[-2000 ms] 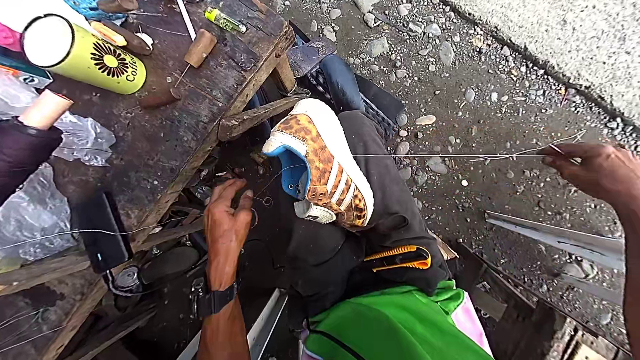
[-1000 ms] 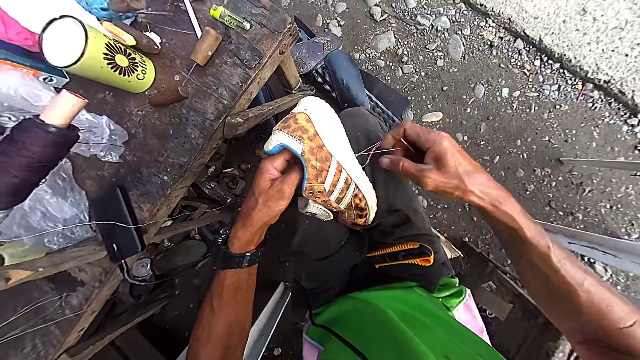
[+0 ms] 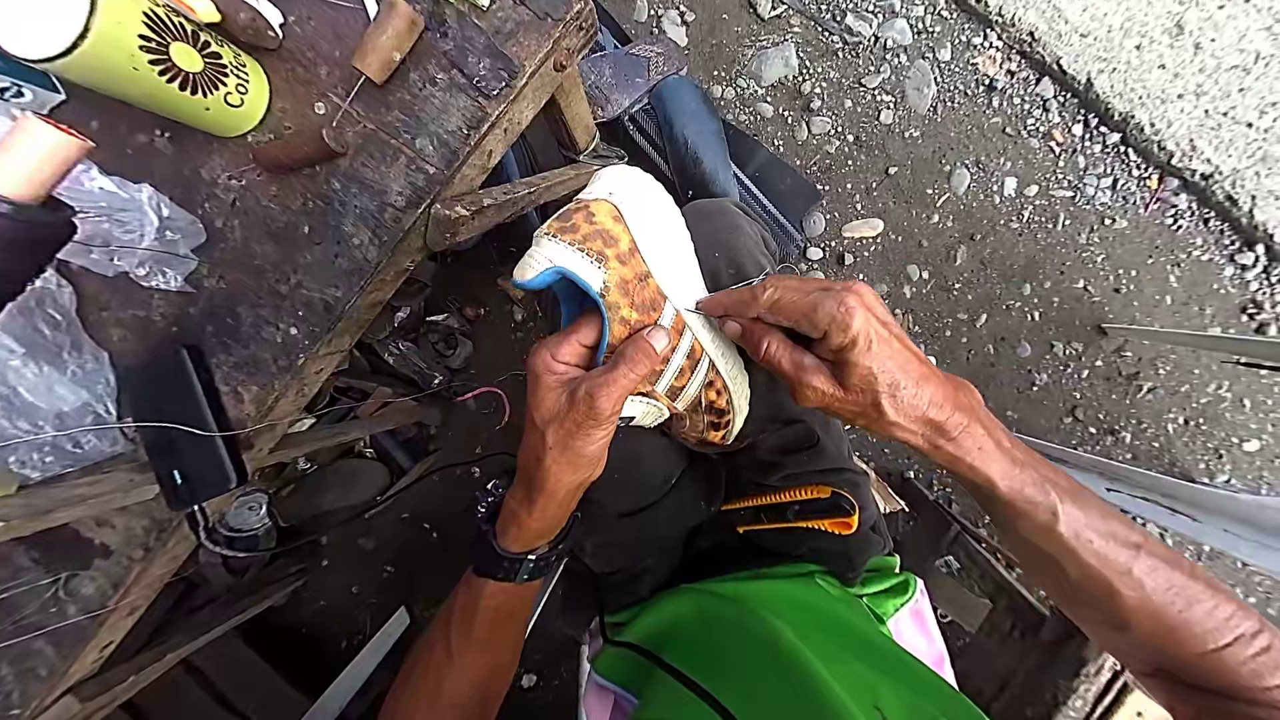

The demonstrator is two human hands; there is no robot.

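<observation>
A leopard-print sneaker (image 3: 628, 262) with white stripes, a white sole and a blue lining lies on its side across the dark-trousered knee. My left hand (image 3: 590, 400) grips it at the opening, fingers inside and thumb on the striped side. At the sole's edge, my right hand (image 3: 830, 340) pinches a thin, pointed metal tool whose tip touches the seam between sole and upper; its exact kind cannot be told. A little thread loops above the right fingers. On my lap, below the shoe, rests an orange-and-black utility knife (image 3: 795, 508).
The worn wooden table (image 3: 400, 230) at left holds a yellow-green coffee tumbler (image 3: 165, 65), a wooden-handled awl (image 3: 387, 42), clear plastic bags (image 3: 135, 225) and a black phone-like device (image 3: 180, 425). Another person's dark sleeve (image 3: 32, 240) shows at the left edge. Stony ground (image 3: 960, 260) lies right.
My right hand has come in from the far right, where it held the thread stretched out, to the sole's edge. My left hand, earlier beside the shoe, has taken hold of it.
</observation>
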